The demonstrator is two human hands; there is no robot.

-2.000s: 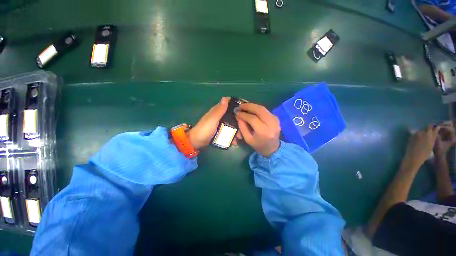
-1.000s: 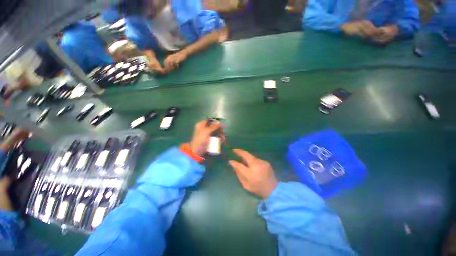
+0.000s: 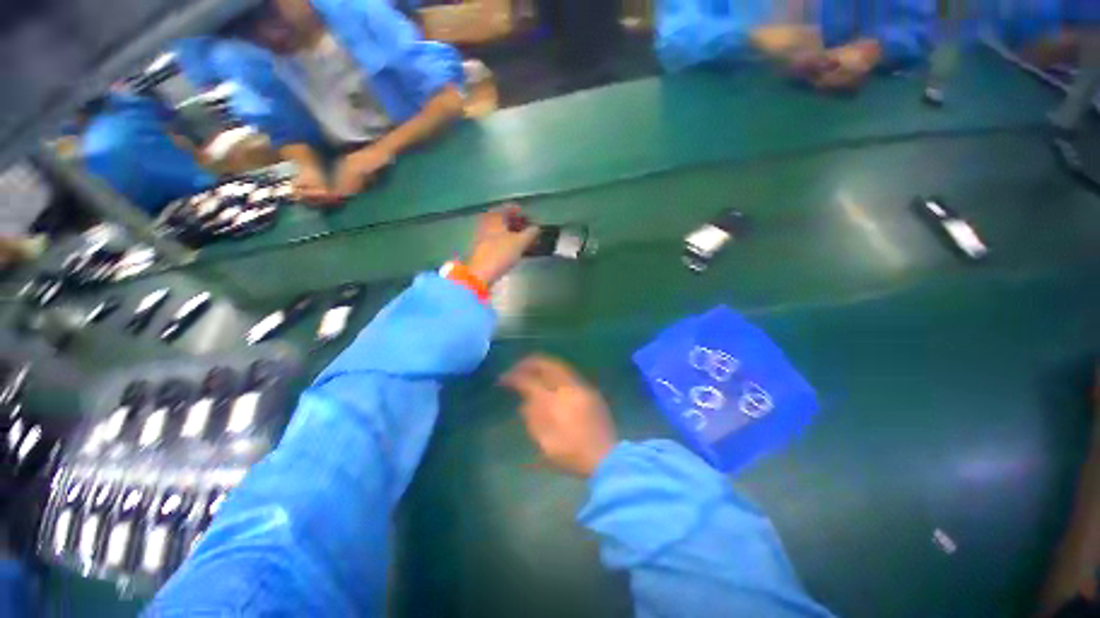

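Observation:
My left hand [image 3: 496, 244] reaches out over the green bench, its fingers on the dark end of a black phone [image 3: 560, 242]. The phone's pale label faces up and points right. Blur hides the exact grip and whether this is the phone held earlier. My right hand [image 3: 563, 417] is nearer to me, blurred, fingers apart, with nothing visible in it. A blue bin [image 3: 782, 417] to its right holds several thin white rings [image 3: 708, 396].
Clear tray [image 3: 72, 471] of phones at lower left. Loose phones lie at left [image 3: 339, 314] and further right [image 3: 714, 239] [image 3: 951, 227]. A pale speck [image 3: 943, 540] lies at lower right. Blue-sleeved people [image 3: 350, 109] sit across the green bench [image 3: 603, 127].
My left hand has moved up and away from me, to a phone further out on the bench. My right hand has shifted slightly left. The view has moved, and my hands are further apart.

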